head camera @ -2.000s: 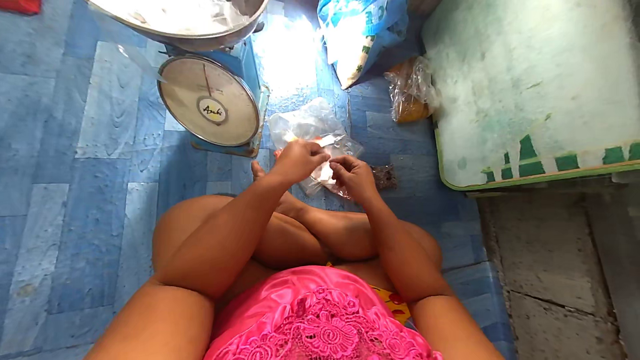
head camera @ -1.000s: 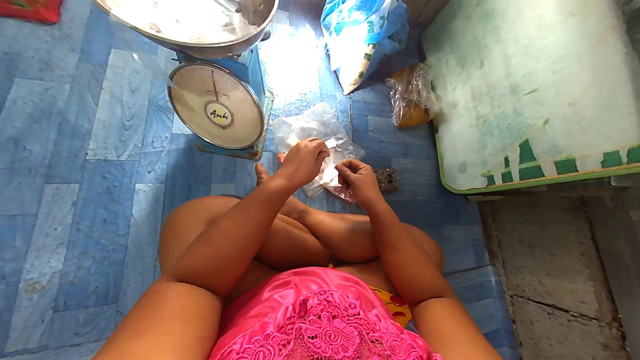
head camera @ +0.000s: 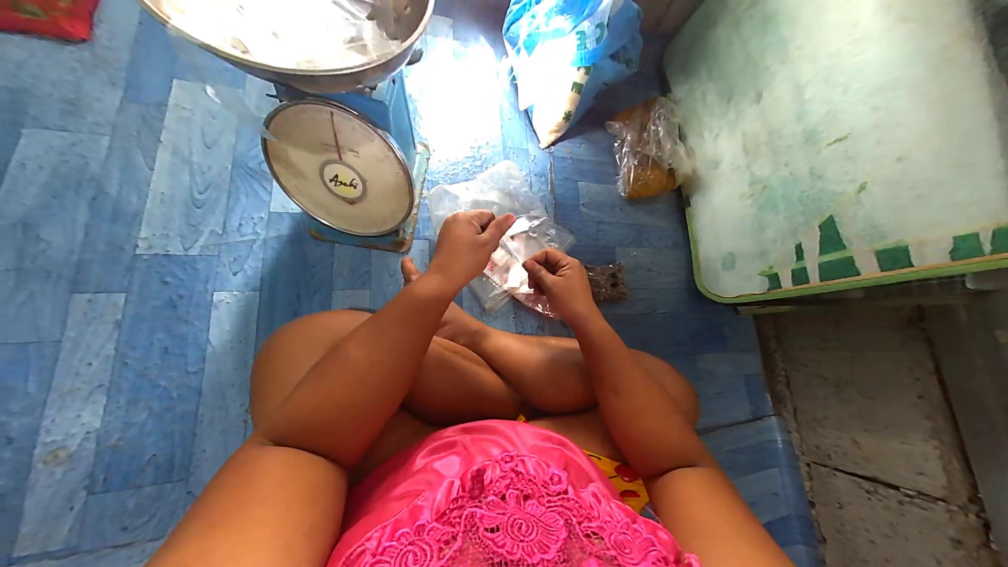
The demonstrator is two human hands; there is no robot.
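Observation:
My left hand (head camera: 466,246) is raised over clear plastic bags (head camera: 492,189) on the floor, its thumb and forefinger pinched together at a small white piece (head camera: 516,231). To the right of it, my right hand (head camera: 557,277) has its fingertips closed at the edge of a thin white piece (head camera: 518,272), which may be paper or plastic. Whether both hands hold the same piece I cannot tell. Under and beside my right hand lies a small clear packet with dark contents (head camera: 606,282).
An Asahi dial scale (head camera: 339,167) bearing a wide metal basin (head camera: 315,79) stands front left. Ahead are a blue plastic bag (head camera: 614,47) and a clear bag with orange-brown contents (head camera: 650,169). A worn green-edged board (head camera: 835,142) is at right. A red item (head camera: 51,17) lies far left.
Both hands stay over the plastic bags, with only small shifts of the fingers. My left hand's thumb and forefinger now point more to the right.

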